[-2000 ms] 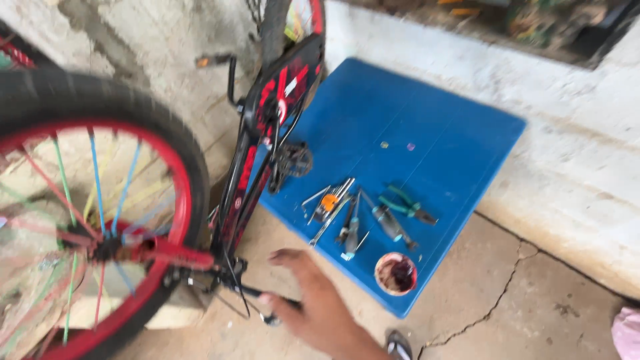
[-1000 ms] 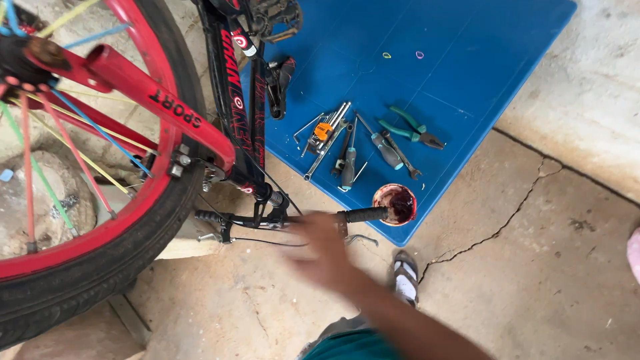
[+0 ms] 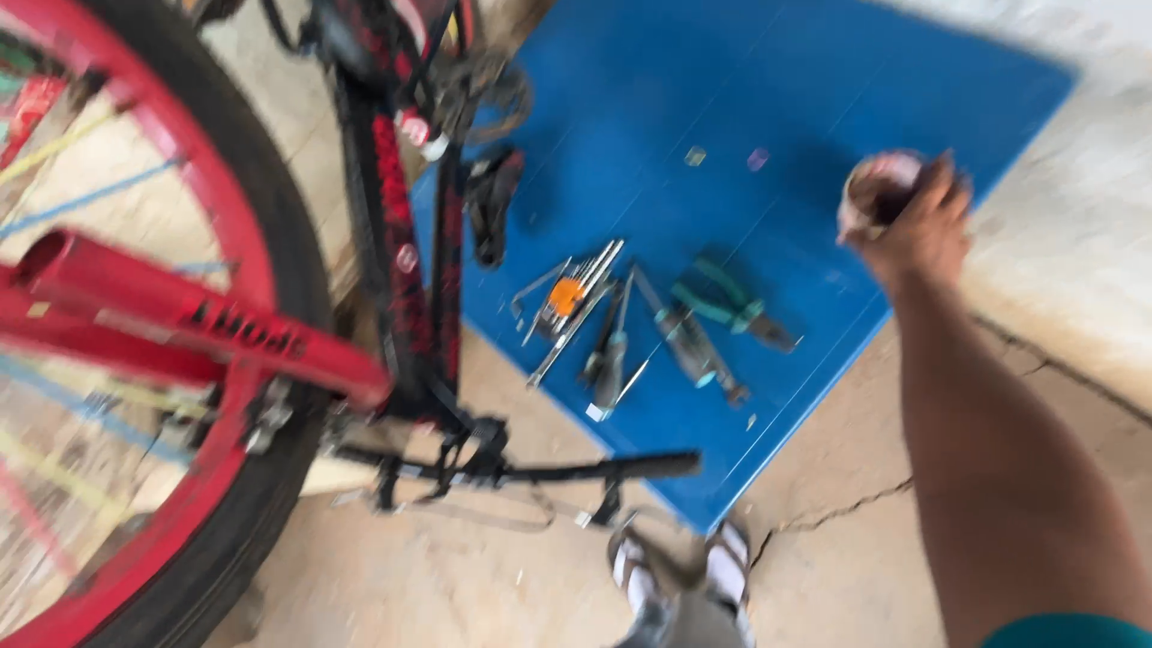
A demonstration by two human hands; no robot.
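My right hand (image 3: 927, 225) grips a small round tub (image 3: 871, 193) with dark reddish-brown stuff inside, over the right part of the blue tabletop (image 3: 783, 81). Whether the tub touches the top is hard to tell. Left of it lie pliers with green handles (image 3: 720, 292), screwdrivers (image 3: 612, 360) and a hex key set in an orange holder (image 3: 567, 296). Two small rings, one yellowish (image 3: 695, 156) and one purple (image 3: 758, 159), lie farther back. My left hand is out of the frame.
A black and red bicycle frame (image 3: 396, 225) stands at the left, its red-rimmed wheel (image 3: 297, 207) nearest. The handlebar (image 3: 603, 468) reaches past the table's near corner. Sandalled feet (image 3: 724, 558) stand on the cracked concrete floor (image 3: 837, 576). A whitish wall (image 3: 1080, 270) borders the right.
My right hand has moved from near the handlebar to the right and taken hold of the tub. The tub has moved from the table's near corner toward its right side.
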